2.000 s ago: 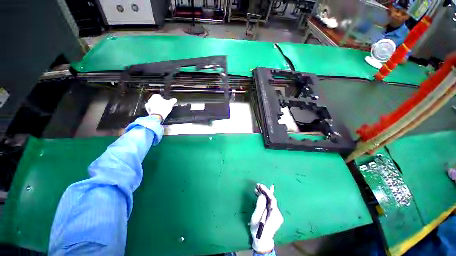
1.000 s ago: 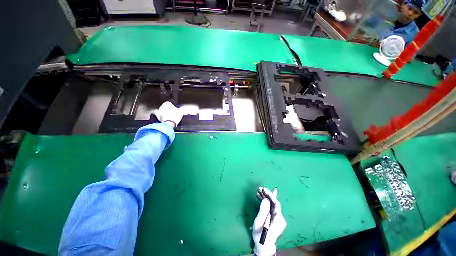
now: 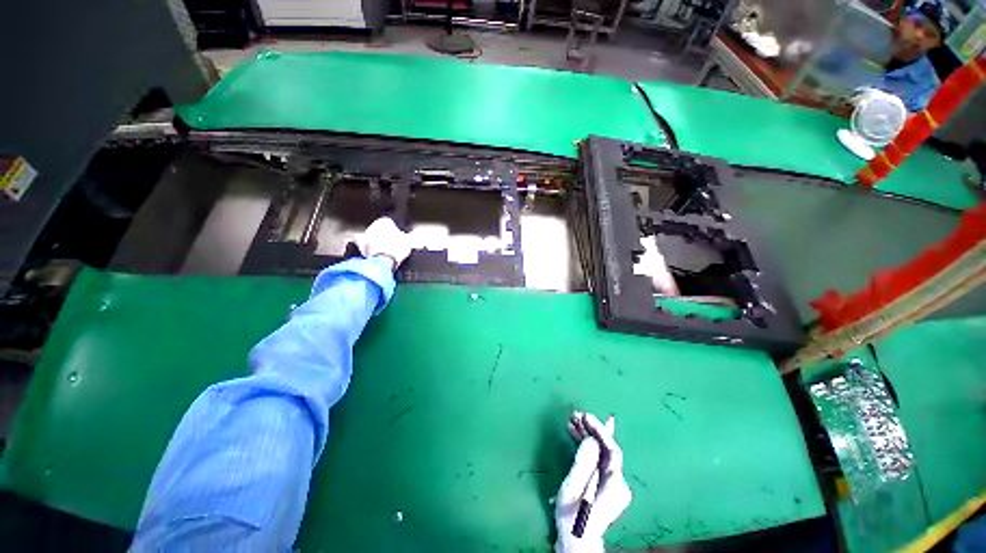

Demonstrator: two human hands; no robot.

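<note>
A black carrier (image 3: 465,268) with rectangular cut-outs lies flat in the conveyor track and holds no board. My left hand (image 3: 384,240), in a white glove, is on the carrier's middle bar near its front edge; the fingers seem closed around the bar, partly hidden by the hand itself. My right hand (image 3: 593,486), gloved white with dark fingertips, is over the green mat near the bottom of the view. It holds a slim dark stick, maybe a marker pen (image 3: 584,512), along the fingers.
Stacked black carriers (image 3: 608,254) stand right of the track. The green mat (image 3: 476,367) lies in front. A circuit board (image 3: 865,416) is at the right bench. Tan poles with red wrapping (image 3: 908,275) rise at the right. A small fan (image 3: 877,117) and a person (image 3: 915,67) are at the back right.
The carrier, raised and tilted two seconds ago, now lies flat in the track. My left hand stays on it. My right hand still holds the stick. The view has shifted slightly.
</note>
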